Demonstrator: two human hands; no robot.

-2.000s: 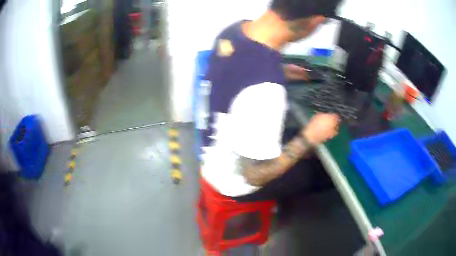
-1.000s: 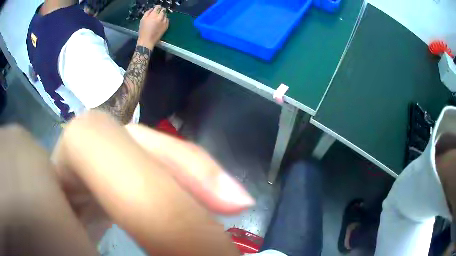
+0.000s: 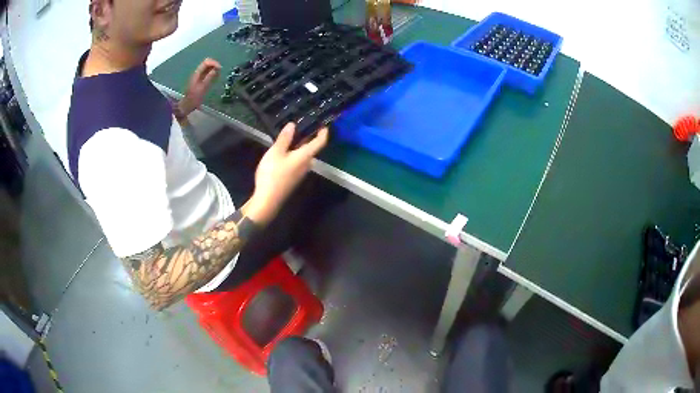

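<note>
Neither of my hands is in view. In front of me a seated person's hand holds the near edge of a black moulded tray [image 3: 295, 83] with rows of pockets and small shiny bits. The tray is tilted and its right end overlaps the left side of an empty blue bin [image 3: 430, 107]. A second blue bin [image 3: 554, 47] behind it holds rows of small black-and-metal parts.
Green workbench [image 3: 499, 180] with a pink-white tag [image 3: 456, 229] on its edge; another green bench [image 3: 606, 184] at right carries black parts [image 3: 658, 269]. Red stool [image 3: 222, 326] below. Orange coil [image 3: 685, 128] and a pale sleeve [image 3: 652, 349] at right.
The blurred hand in the foreground has left the picture. The view has shifted, showing the second bin. The seated person's hand now holds the black tray, at the empty bin's left side.
</note>
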